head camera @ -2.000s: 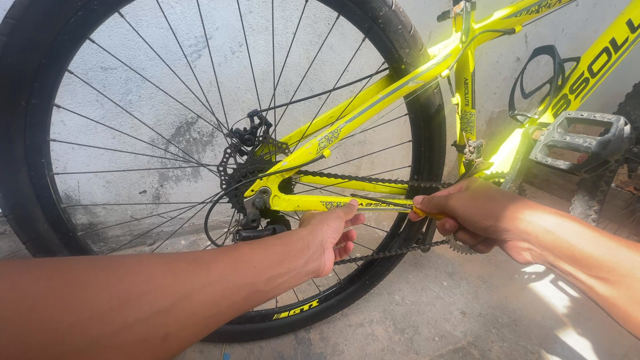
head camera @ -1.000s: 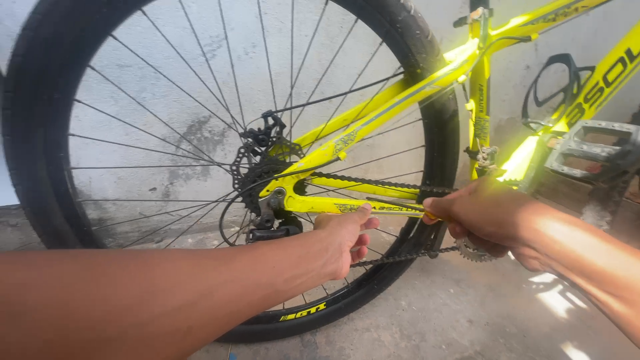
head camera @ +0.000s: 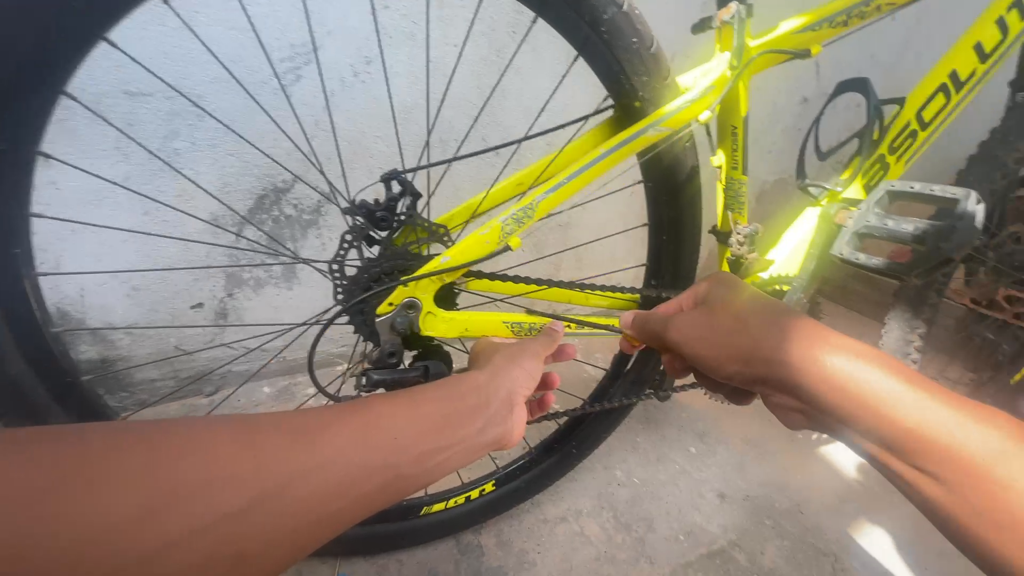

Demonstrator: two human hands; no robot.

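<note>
A yellow bicycle frame's chainstay [head camera: 472,324] runs from the rear dropout toward my hands. My left hand [head camera: 520,380] is palm up with its thumb against the stay and its fingers spread below it. My right hand [head camera: 712,340] pinches a thin dark rod [head camera: 588,322], which has an orange-yellow part at the fingertips. The rod lies across the stay and points toward my left thumb. Above and below the right hand runs the chain [head camera: 560,283]. The rear derailleur [head camera: 404,374] hangs left of my left hand, under the cassette. My right hand hides the chainring area.
The spoked rear wheel with its black tyre [head camera: 672,200] stands before a stained white wall [head camera: 264,104]. A disc brake caliper [head camera: 384,210] sits above the hub. To the right are a flat pedal [head camera: 908,228], a black bottle cage [head camera: 840,132] and bricks. The floor [head camera: 640,512] is concrete.
</note>
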